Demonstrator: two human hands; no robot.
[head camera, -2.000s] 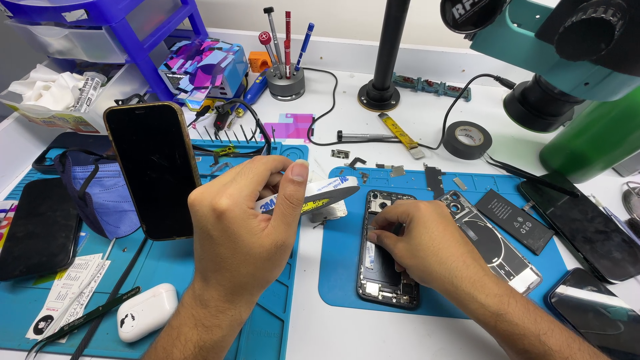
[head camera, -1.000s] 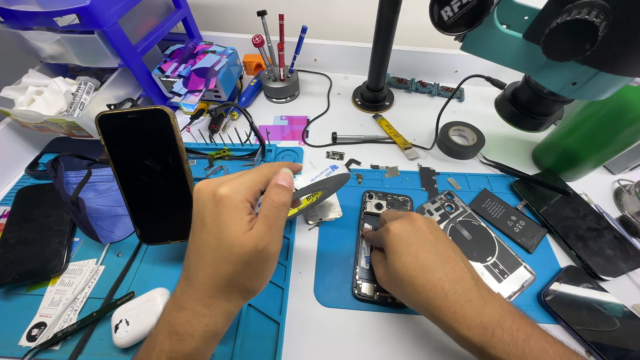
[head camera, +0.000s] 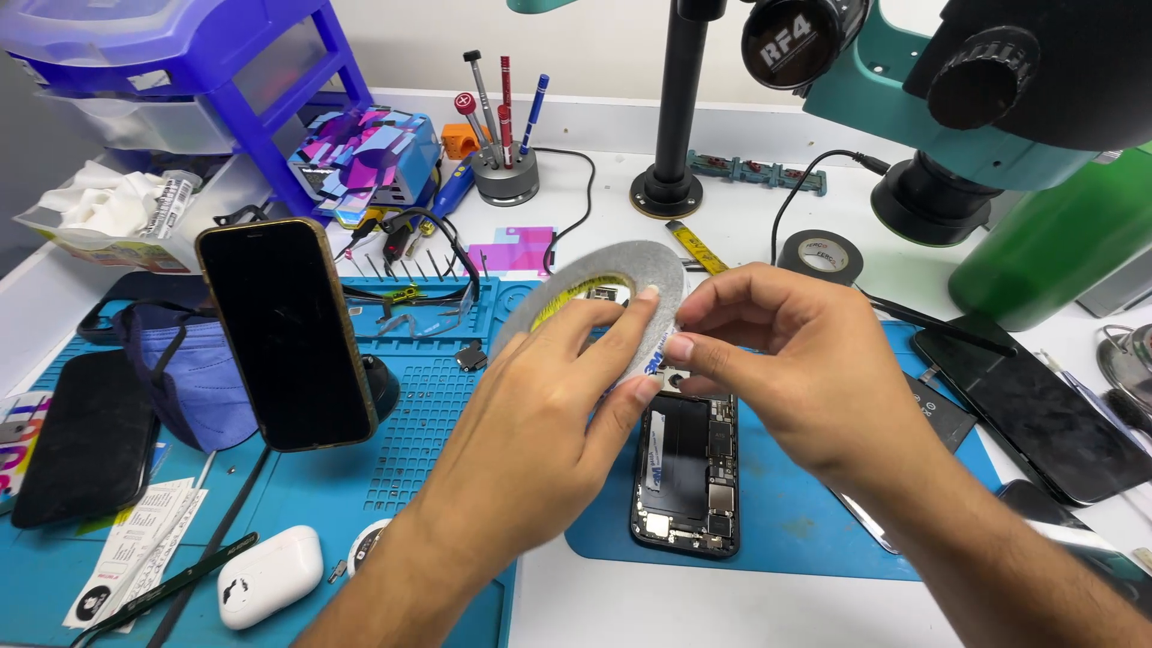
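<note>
My left hand (head camera: 549, 405) holds a roll of 3M double-sided adhesive tape (head camera: 661, 265), tilted, with a yellow inner ring. With thumb and fingertips my right hand (head camera: 774, 351) pinches the tape at the roll's right edge. Below the hands an opened smartphone (head camera: 686, 477) lies on the blue mat, its inner parts bare. A strip of 3M tape (head camera: 657, 450) sits along the left of its battery bay. Behind my right wrist a loose phone battery (head camera: 940, 409) is partly hidden, and so is a phone back housing (head camera: 877, 526).
A phone on a stand (head camera: 286, 333) rises at left, near a white earbud case (head camera: 270, 576) and black tweezers (head camera: 171, 585). A microscope (head camera: 936, 117) overhangs the back right. Black tape (head camera: 821, 256), a screwdriver holder (head camera: 507, 175) and a dark phone screen (head camera: 1035, 409) surround the mats.
My right hand has left the opened phone and moved up to the tape roll. The roll is turned more toward the camera, and a tape strip now shows inside the phone.
</note>
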